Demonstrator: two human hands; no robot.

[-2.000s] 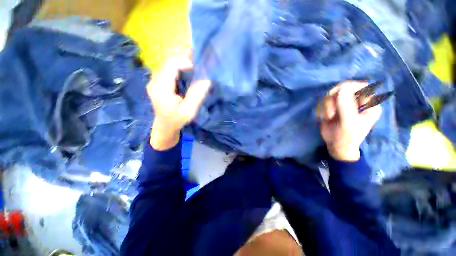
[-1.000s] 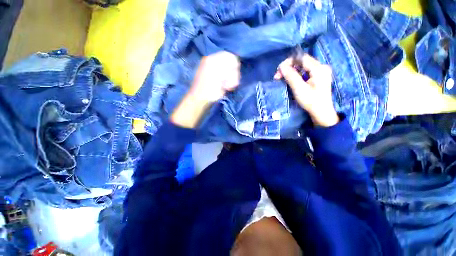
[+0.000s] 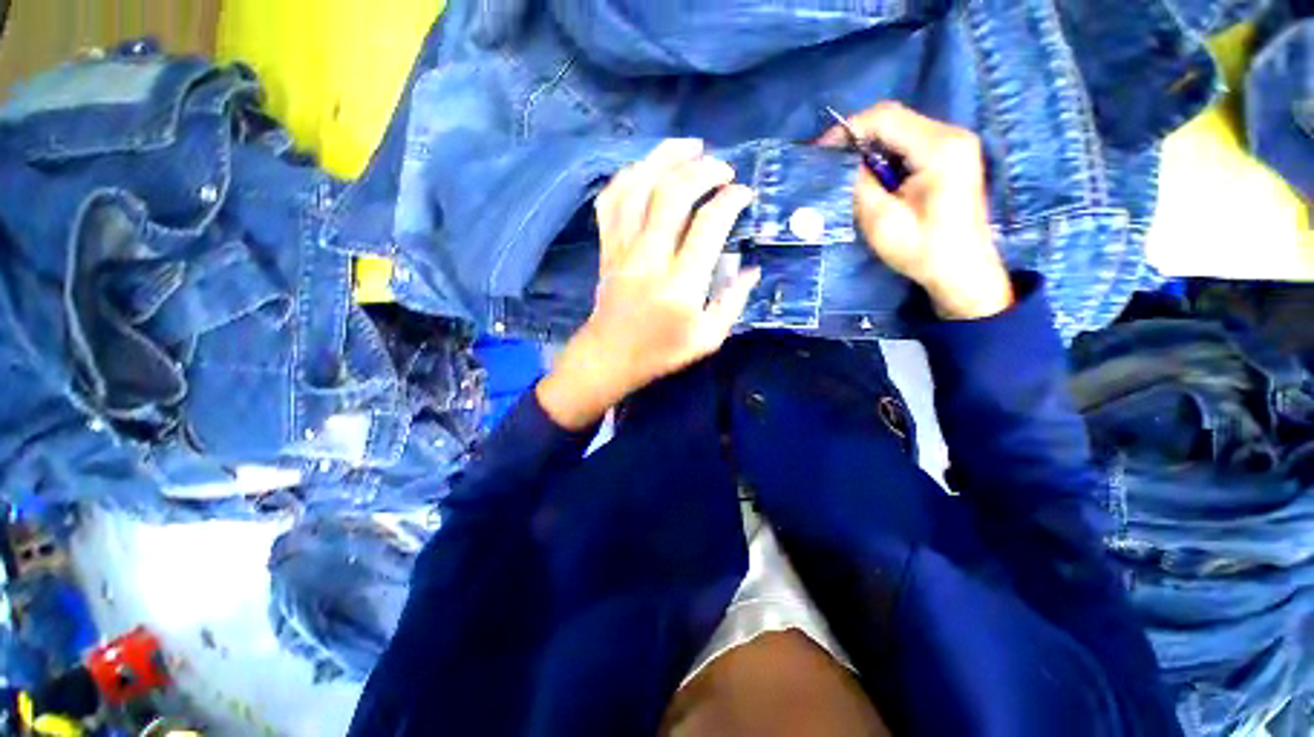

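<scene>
A mid-blue denim jacket (image 3: 634, 94) lies in front of me, with a sleeve cuff (image 3: 785, 187) with a round silver button near its middle. My left hand (image 3: 666, 267) lies on the cuff, fingers bent over the denim; its fingertips seem to hold the cloth. My right hand (image 3: 925, 202) is just right of the cuff, closed around small dark purplish thread snips (image 3: 882, 167). Their thin metal blades point up and left over the denim. Any loose threads are too small to see.
A heap of denim jackets (image 3: 173, 288) is at the left and another blue heap (image 3: 1210, 533) at the right. Yellow table top (image 3: 324, 79) shows at the upper left. A red object (image 3: 127, 665) is on the pale floor at lower left.
The cuff has moved up and is spread flatter. My left hand has moved right and down onto it and now shows clearly. The snips' blades now show at my right fingertips.
</scene>
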